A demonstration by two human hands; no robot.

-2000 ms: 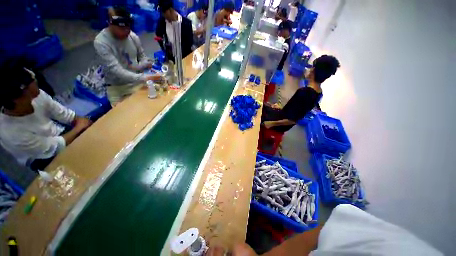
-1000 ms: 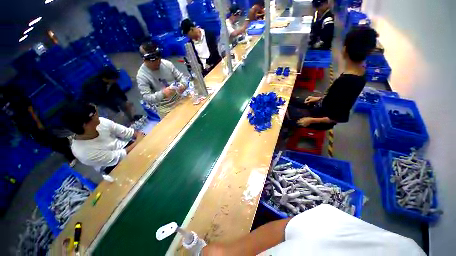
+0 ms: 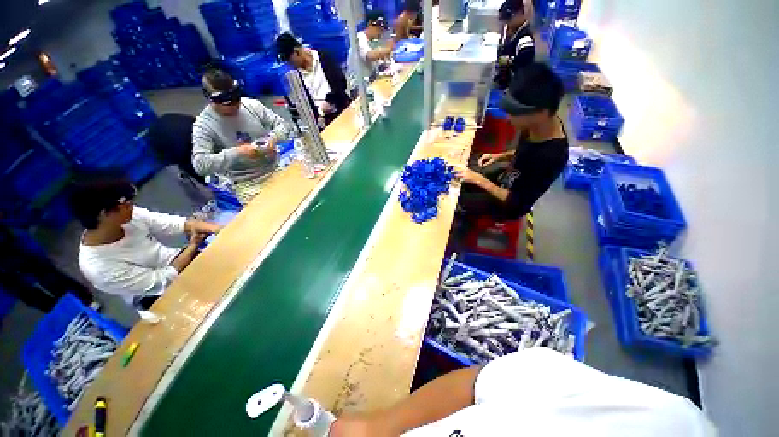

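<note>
A white-grey jointed assembly is at the bottom edge, over the border of the green belt and the near bench. Its flat oval end piece has small dark holes and points left, joined by a slender stem to a ringed, cup-like segment. My right hand is at the ringed segment and appears to hold it; the fingers are mostly cut off by the bottom edge. My bare forearm and white sleeve come in from the right. My left hand is not in view.
Blue parts lie heaped on the near bench. A crate of grey-white limb mouldings stands beside me. The green belt runs between benches. A utility knife and green marker lie across. Several people sit along both sides.
The view has swung and shifted. The assembly, first low at the bench edge, now shows its stem, with the oval end farther left. The person in black now reaches to the blue heap.
</note>
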